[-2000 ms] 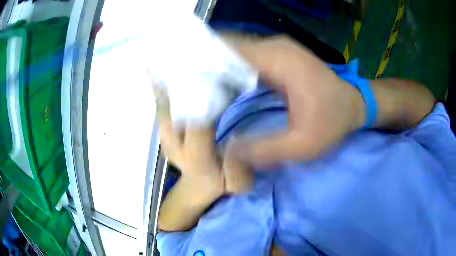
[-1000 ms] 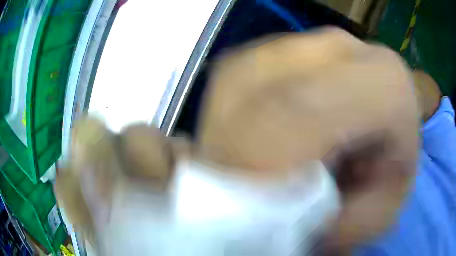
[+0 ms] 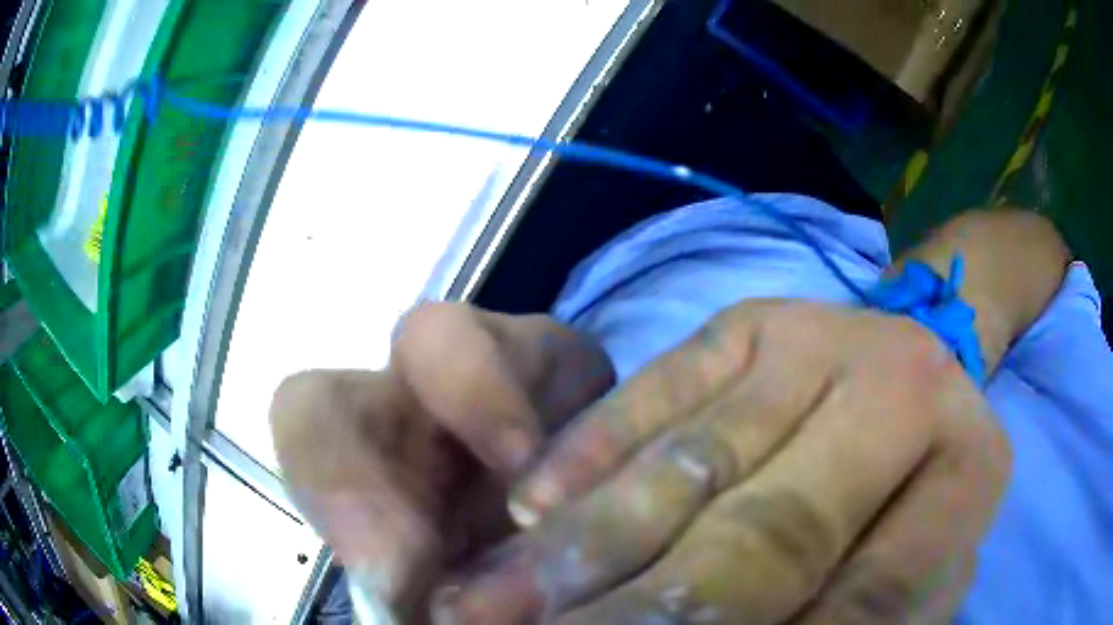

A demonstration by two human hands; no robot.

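My right hand (image 3: 732, 464), with a blue band (image 3: 934, 305) on its wrist, is large and close to the camera at the lower middle. Its fingers are bent and bear pale smudges. My left hand (image 3: 415, 452) is curled beside it, blurred, and the fingertips of both hands meet or overlap. A small white piece (image 3: 370, 601), possibly the edge of a cloth, shows under my left fingers at the bottom edge. What lies between or inside the hands is hidden.
A white work surface (image 3: 403, 183) with metal rails runs along the left. Green bins (image 3: 165, 244) stand beyond it. A blue cord (image 3: 415, 126) stretches from the band across the surface. A cardboard box (image 3: 873, 37) and yellow-black floor marking (image 3: 1037, 110) show upper right.
The large white cloth between my hands has dropped out of view except possibly a small edge. Both hands have moved low in the picture and the blue cord now shows across it.
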